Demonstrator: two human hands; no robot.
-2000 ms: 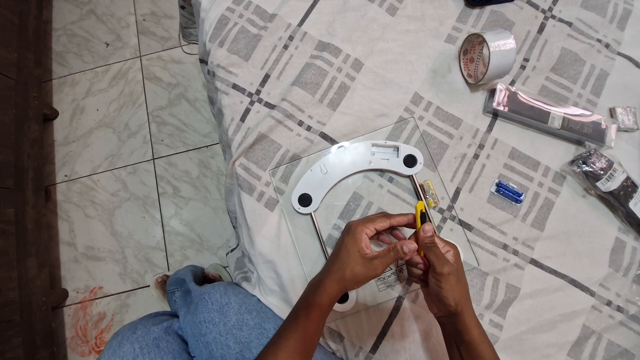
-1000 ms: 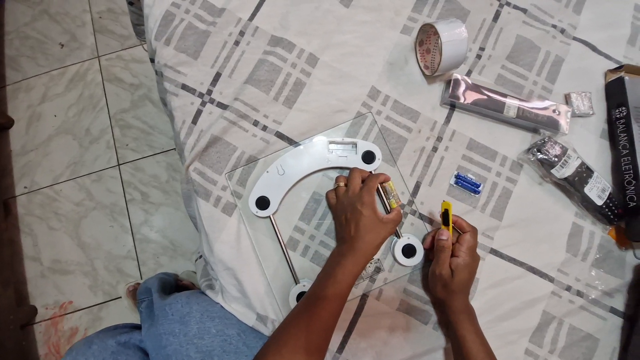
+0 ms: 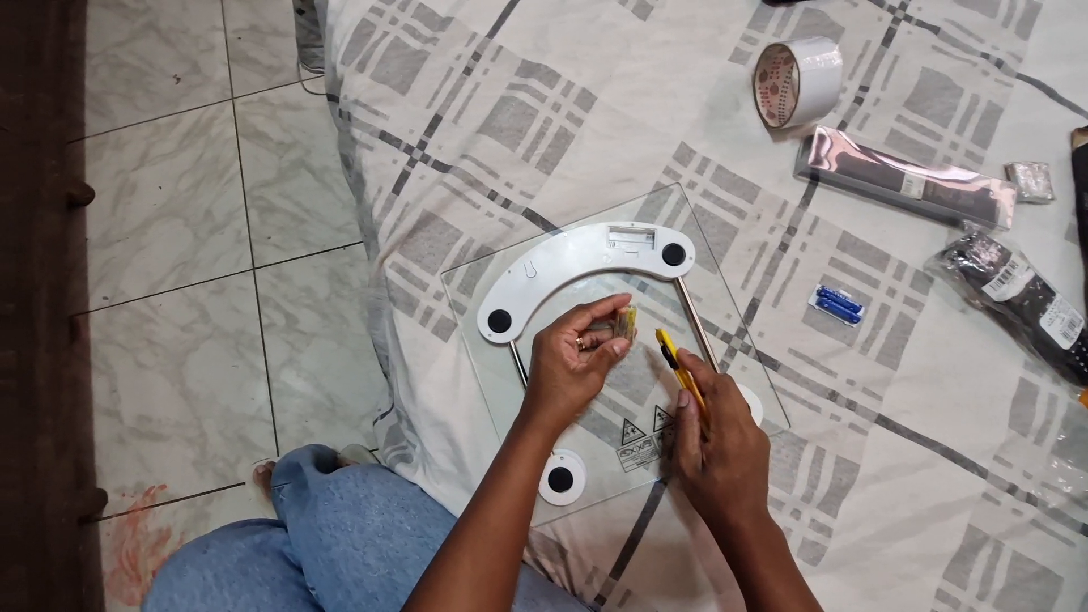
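Note:
A glass bathroom scale lies underside up on the bed, with its white curved housing, black-padded feet and metal rods showing. Its battery compartment is uncovered and looks empty. Over the glass, my left hand pinches a small clear and yellow pack, whose contents are too small to make out. To the right of it, my right hand grips a yellow utility knife that points up toward the pack. Blue batteries in a small pack lie to the right of the scale.
On the patterned bedsheet stand a roll of white tape and a long dark box with a shiny face. Beside them are a small wrapped packet and a plastic-wrapped black item. Tiled floor shows at the left.
A second ago my left hand was at the small yellow pack on the scale's right side; now it holds it raised over the glass. My right hand has brought the knife from beside the scale to the pack.

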